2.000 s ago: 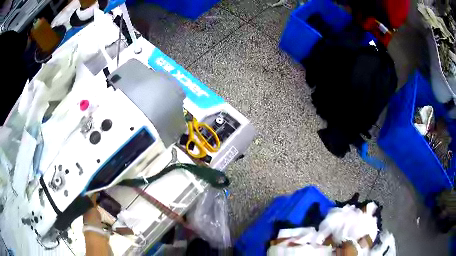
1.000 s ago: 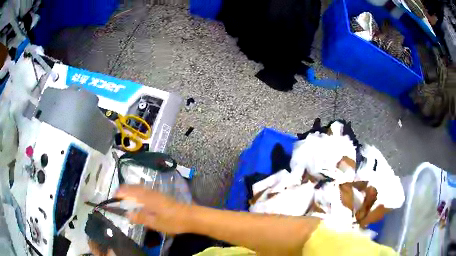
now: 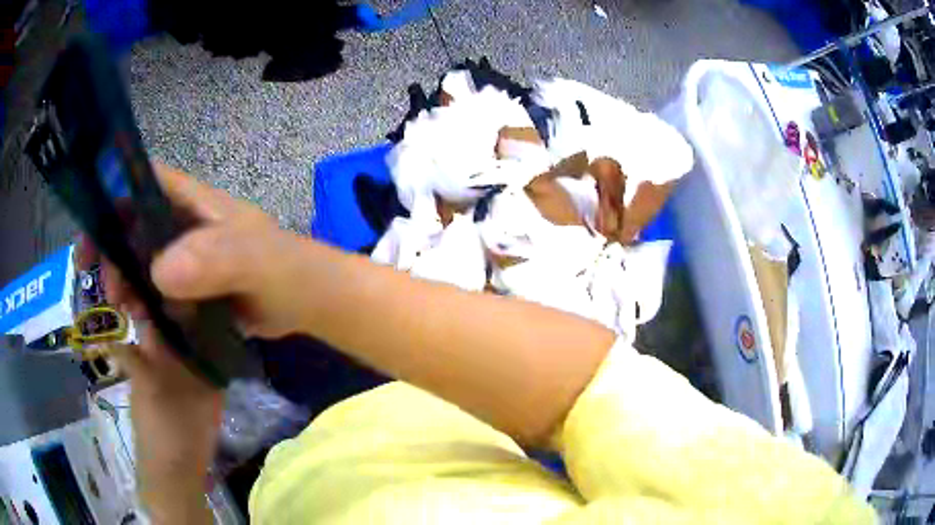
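Note:
A dark green-black flat case or strap [image 3: 138,220] is held up, blurred and tilted, at the left. My right hand [image 3: 220,251] reaches across from the lower right and is closed around it, thumb on its near face. My left hand [image 3: 169,379] comes up from the lower left below it. Its fingers are partly hidden behind the case and blurred, so its grip is unclear. A heap of white and brown fabric pieces [image 3: 461,154] lies to the right of both hands, touched by neither.
A blue crate [image 3: 343,195] stands under the heap. A long white trough [image 3: 718,205] holding pieces is at right. Part of a white machine [image 3: 46,303] with a blue stripe and yellow scissors [image 3: 100,325] are at left. Black cloth [image 3: 277,31] lies on the speckled floor [image 3: 574,41].
The view has swung right and down toward the heap and trough. My right hand, over the machine a second ago, now holds the dark case raised. The machine has slid to the left edge.

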